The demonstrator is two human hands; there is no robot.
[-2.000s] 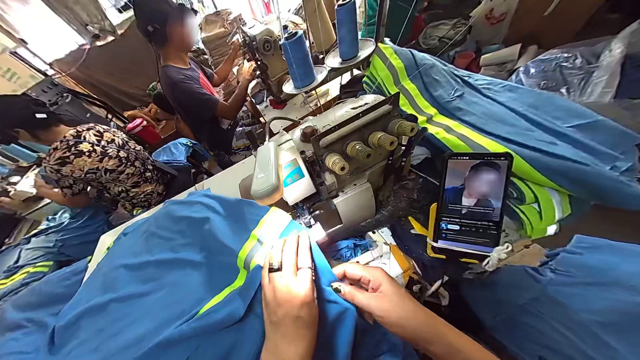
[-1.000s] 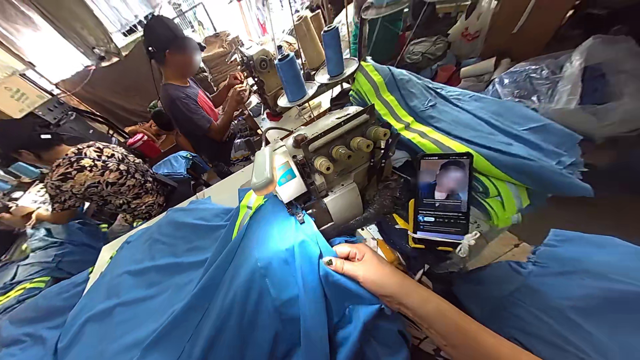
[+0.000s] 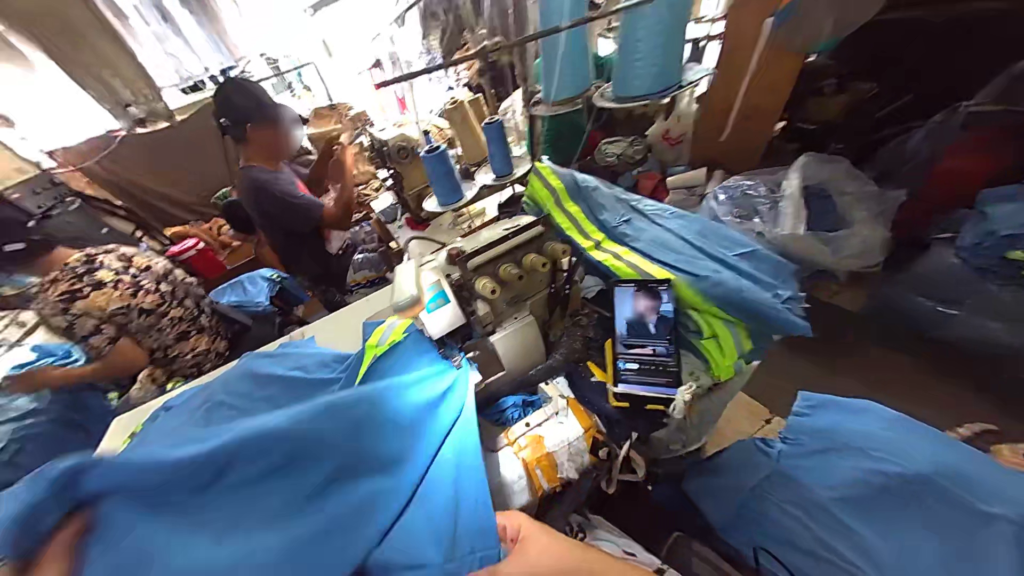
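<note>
Blue fabric with a yellow-and-silver reflective stripe spreads over the sewing machine table. Its far edge lies at the needle area of an overlock sewing machine. My right hand pinches the fabric's right edge at the bottom middle. At the lower left corner my left hand, blurred and mostly covered by a raised fold, holds the cloth.
A phone stands on a yellow holder right of the machine. Behind it hangs blue cloth with reflective stripes. More blue cloth lies lower right. Thread cones stand behind the machine. Two people are at the left.
My left hand, on the fabric two seconds ago and out of view one second ago, is now at the lower left. My right hand has moved down along the fabric edge. The view has shifted.
</note>
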